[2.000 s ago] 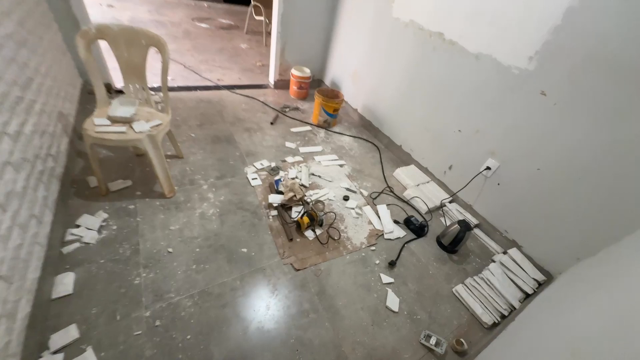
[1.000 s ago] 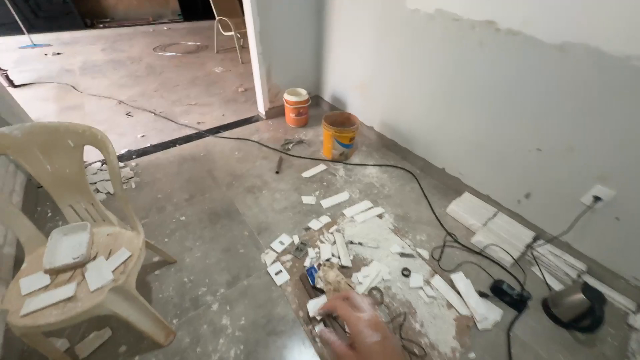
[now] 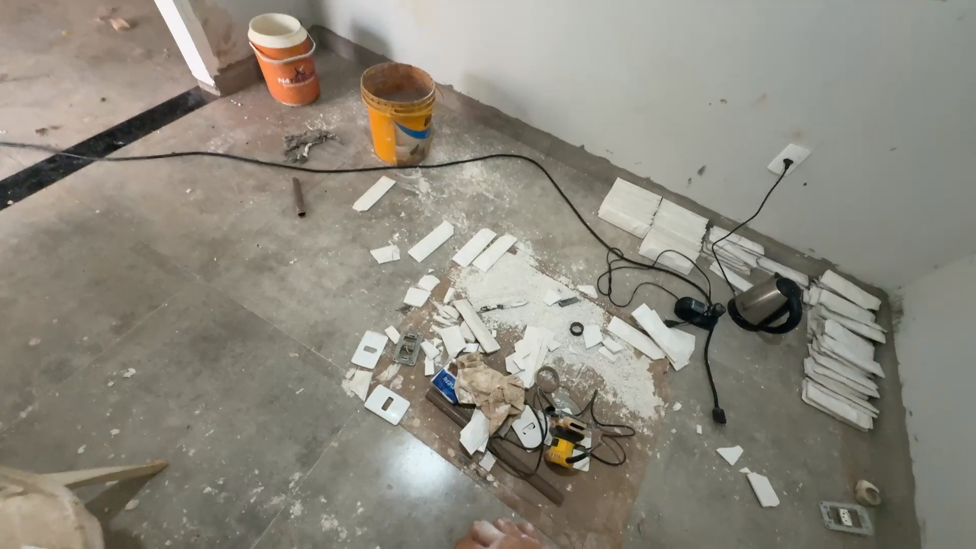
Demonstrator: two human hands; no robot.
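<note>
Only the fingers of one hand show, at the bottom edge; which hand it is I cannot settle from the fingers alone, but it lies right of centre like my right hand (image 3: 499,535). Whether it holds anything is hidden below the frame. Above it, a brown cardboard sheet (image 3: 602,499) bears a yellow power tool (image 3: 560,451) with a black cord, a crumpled beige cloth (image 3: 488,389), a brown tube (image 3: 534,480), white wall plates (image 3: 386,405) and broken white tile pieces (image 3: 476,326) amid white dust. My left hand is out of view.
An orange bucket (image 3: 286,65) and a yellow bucket (image 3: 398,114) stand near the wall. A black cable (image 3: 488,158) crosses the floor to a power strip. A metal kettle (image 3: 762,301) sits beside stacked white strips (image 3: 842,347). A chair's edge (image 3: 46,511) is lower left.
A hand reached over the cardboard sheet one second ago; now only fingertips show at the bottom edge. The view has swung and tilted down, leaving most of the chair outside it.
</note>
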